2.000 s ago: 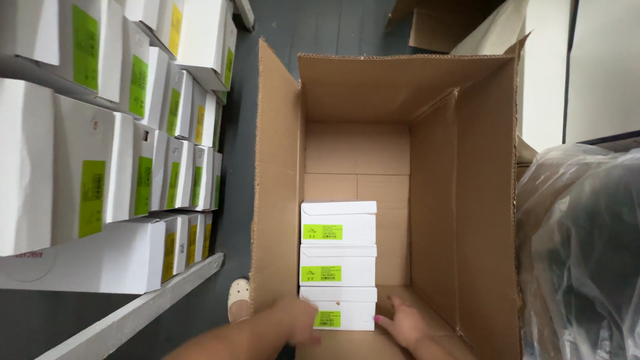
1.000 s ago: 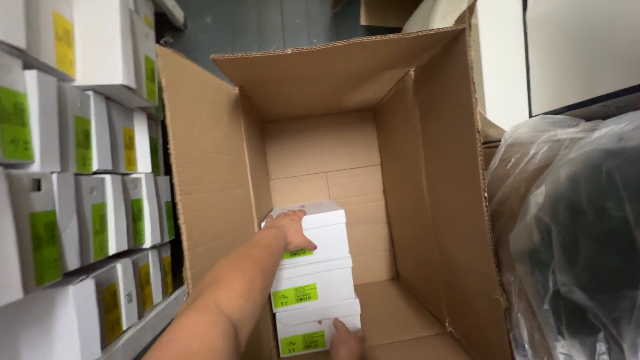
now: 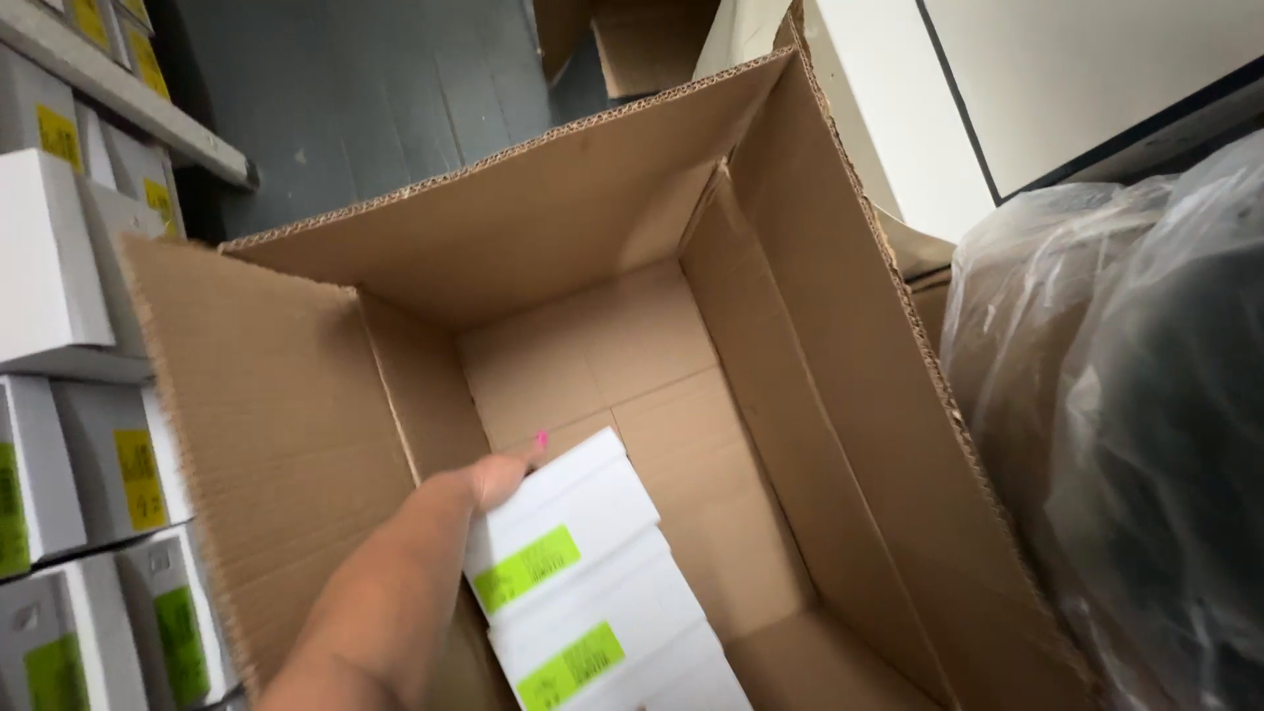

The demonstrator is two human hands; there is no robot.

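Observation:
An open cardboard carton (image 3: 583, 385) fills the middle of the view. Inside, along its near left side, white boxes with green labels lie in a row; the farthest white box (image 3: 563, 523) has my left hand (image 3: 499, 479) at its far left corner, a pink nail showing past the edge. How firmly the fingers hold it cannot be told, since they are partly hidden. Another white box (image 3: 612, 622) lies right against it on the near side. Of my right hand, at most a tiny bit shows at the bottom edge, too little to judge.
Shelves at the left hold several white boxes (image 3: 44, 267) with green or yellow labels, beside a pale shelf rail (image 3: 128, 89). Clear plastic wrap (image 3: 1136, 395) covers something dark at the right. Another cardboard piece (image 3: 652, 44) lies beyond the carton on the grey floor (image 3: 395, 89).
My left hand has gone from the top of the farthest box to its far left corner. My right hand, earlier at the nearest box, has dropped almost wholly out of view. The view has turned and come closer.

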